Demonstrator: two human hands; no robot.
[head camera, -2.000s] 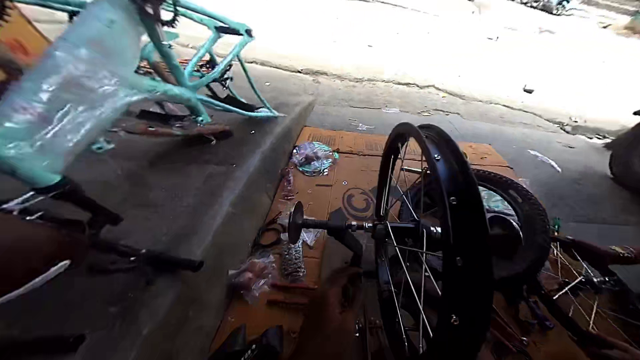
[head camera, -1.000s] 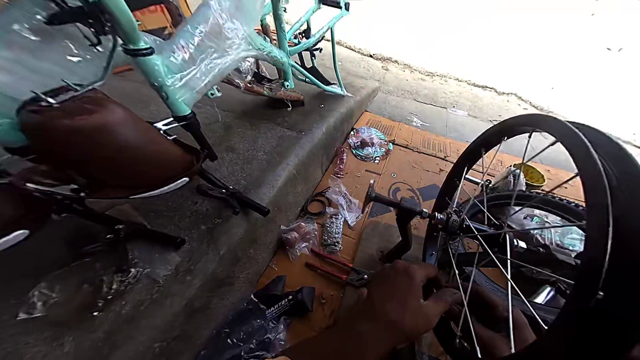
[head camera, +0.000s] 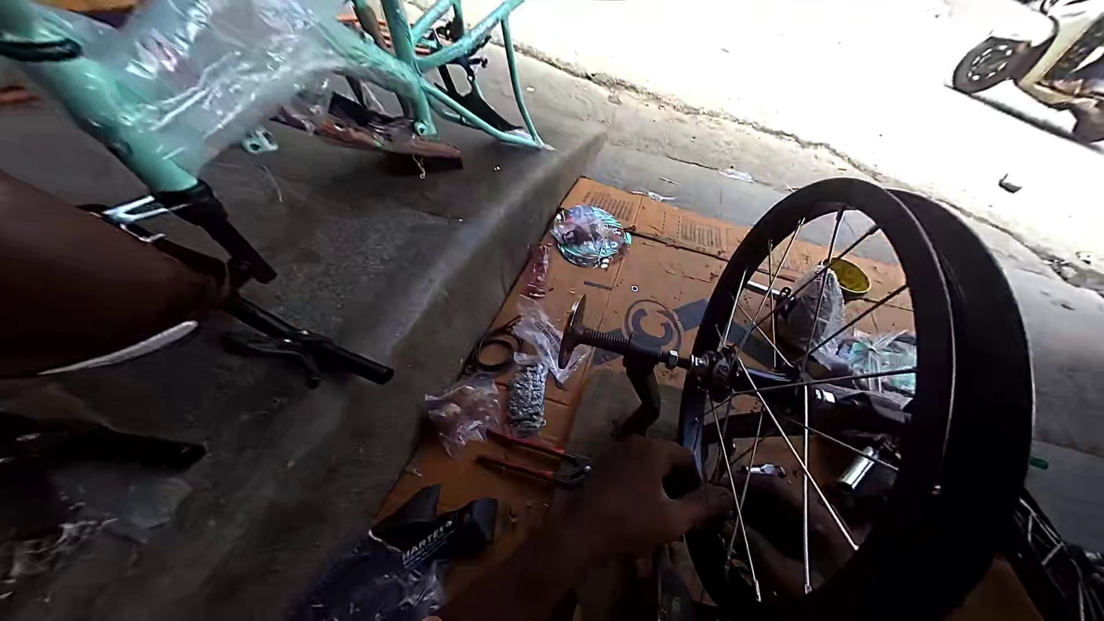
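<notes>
A spoked bicycle wheel (head camera: 936, 414) with a black rim is mounted upright on the axle of a truing stand (head camera: 642, 354), whose round handwheel (head camera: 571, 331) points left. My left hand (head camera: 634, 492) is at the near left side of the wheel, thumb and fingertips together at a spoke (head camera: 740, 517). Behind the spokes, low inside the wheel, is my right hand (head camera: 789, 517), dark and partly hidden; its fingers cannot be made out well. Red-handled pliers (head camera: 530, 457) lie on the cardboard just left of my left hand.
Cardboard (head camera: 681, 259) covers the ground beside a concrete step (head camera: 483, 250). On it lie a bagged chain (head camera: 526, 397), plastic bags, a yellow-rimmed cup (head camera: 849, 278) and a dark package (head camera: 371, 569). A mint bicycle frame (head camera: 405, 73) and a brown saddle (head camera: 95, 276) are at left. A motorcycle (head camera: 1035, 65) stands beyond.
Two seconds ago one dark hand showed low beside the stand; now both hands are at the wheel's lower spokes. The view has swung about. The motorcycle shows at top right now.
</notes>
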